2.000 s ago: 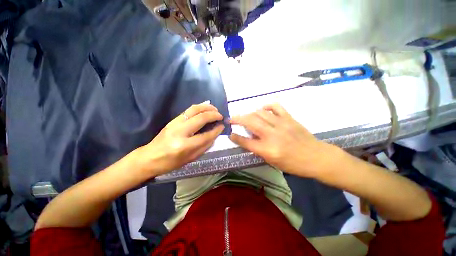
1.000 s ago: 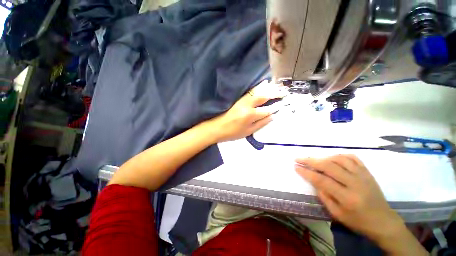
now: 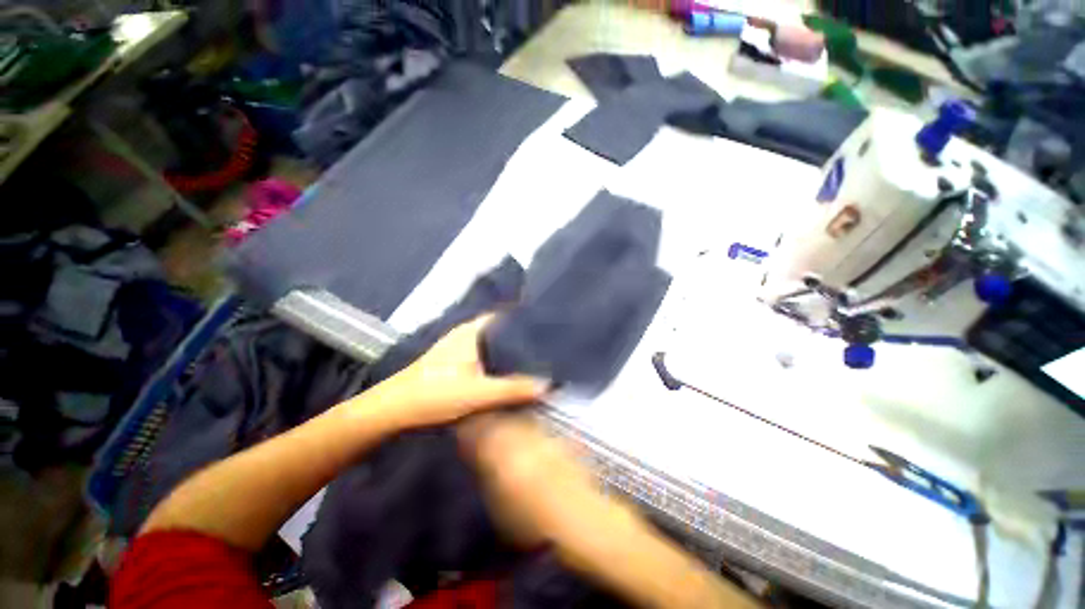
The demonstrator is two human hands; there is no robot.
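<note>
A dark grey fabric panel (image 3: 583, 292) lies folded on the front of the white table, left of the machine, and dark fabric also hangs over the table edge toward my lap. My left hand (image 3: 464, 378) grips the panel at the table's front edge, thumb on top and the other fingers hidden by cloth. My right hand (image 3: 506, 458) is a blur at the edge, close below my left hand; its fingers cannot be made out. The needle area (image 3: 851, 321) has no fabric under it.
Another dark panel (image 3: 405, 179) lies along the table's left side. Small cut parts (image 3: 625, 107) lie at the back. Blue-handled snips (image 3: 928, 482) lie at right, with a dark cord running to a small dark piece (image 3: 666, 370). A blue basket (image 3: 155, 416) stands at lower left.
The view has swung left. My left hand has left the needle area and holds bunched fabric at the table front. My right hand has come over beside it.
</note>
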